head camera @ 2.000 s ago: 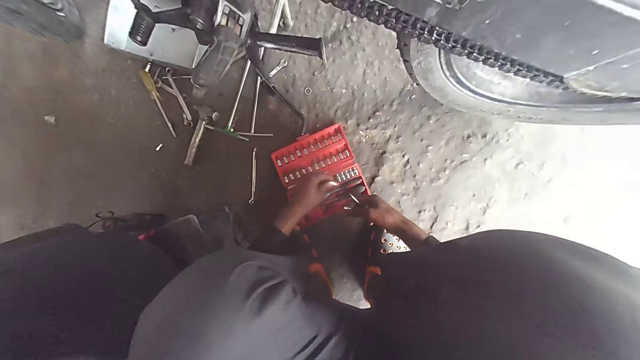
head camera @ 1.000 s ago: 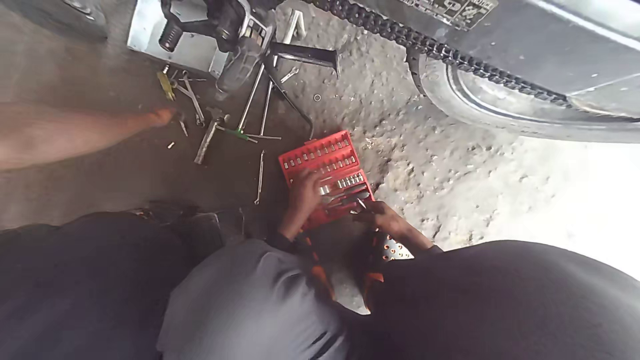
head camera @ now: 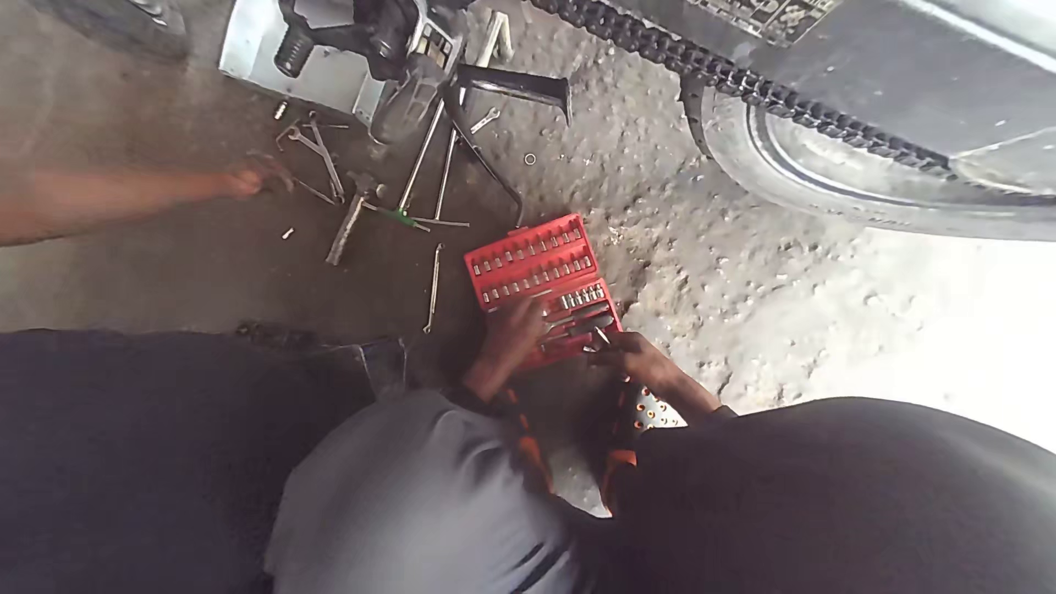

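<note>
An open red socket set case (head camera: 536, 272) lies on the ground, with rows of small metal sockets or bits and a few dark-handled tools in its lower part. My left hand (head camera: 513, 334) is over the lower left of the case, its fingers among the tools; whether it grips one is unclear. At the lower right corner, my right hand (head camera: 631, 356) has its fingers closed round a small shiny metal piece (head camera: 601, 335), too blurred to name.
Another person's bare arm (head camera: 124, 194) reaches in from the left, near wrenches (head camera: 323, 153). A hammer (head camera: 351, 219), a thin wrench (head camera: 434, 289) and a small ring (head camera: 530, 158) lie around. Motorcycle parts include a chain (head camera: 742, 82), a tyre (head camera: 792, 177) and a black lever (head camera: 520, 84).
The other person's arm came in from the left after the first frame. The yellow-handled screwdriver beside the wrenches no longer shows where it lay. My hands stay at the red case.
</note>
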